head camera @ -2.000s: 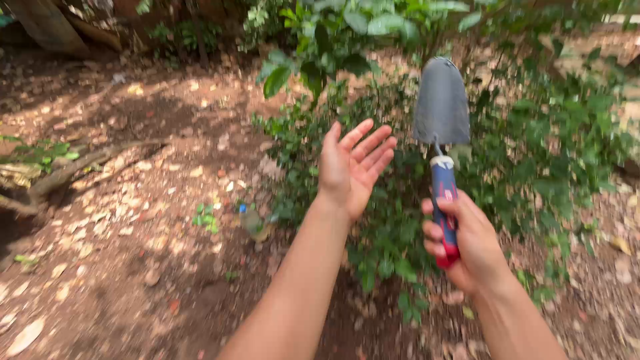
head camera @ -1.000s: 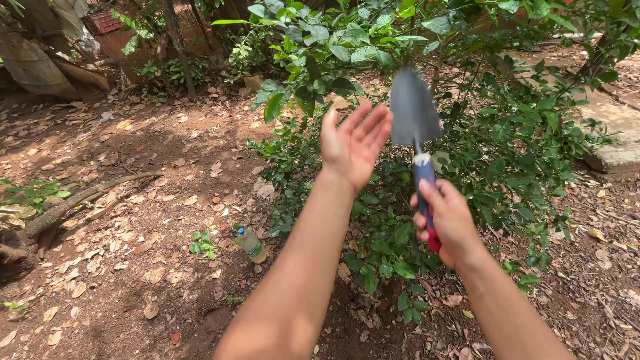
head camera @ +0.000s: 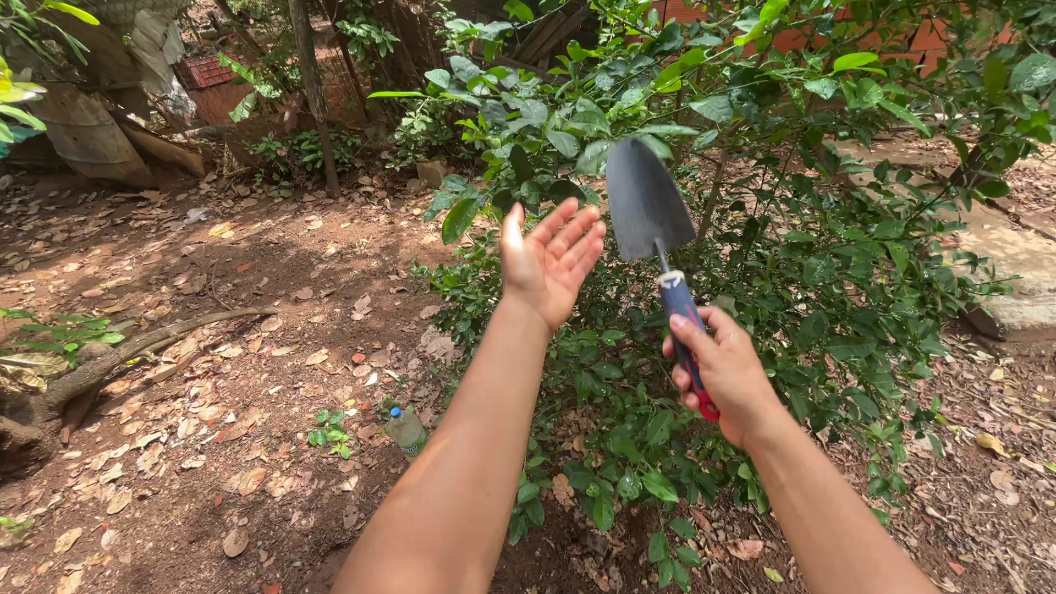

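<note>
My right hand (head camera: 722, 371) is closed around the blue and red handle of a garden trowel (head camera: 648, 202), whose dark metal blade points up. Just left of the blade, my left hand (head camera: 551, 264) is raised with its palm showing and its fingers apart, holding nothing. Both hands are in front of a leafy green shrub (head camera: 792, 305). A clear plastic bottle with a blue cap (head camera: 407, 433) stands on the ground left of my left forearm, which hides a little of the view beside it.
Dry leaves lie over the brown soil (head camera: 272, 396). A tree root (head camera: 157, 338) runs along the left side. A concrete slab (head camera: 1019, 272) is at the right, and bent metal sheeting (head camera: 91, 132) stands at the back left.
The trowel's blade has tilted to the left compared with two seconds ago, still in my right hand. My left hand remains raised with its fingers apart.
</note>
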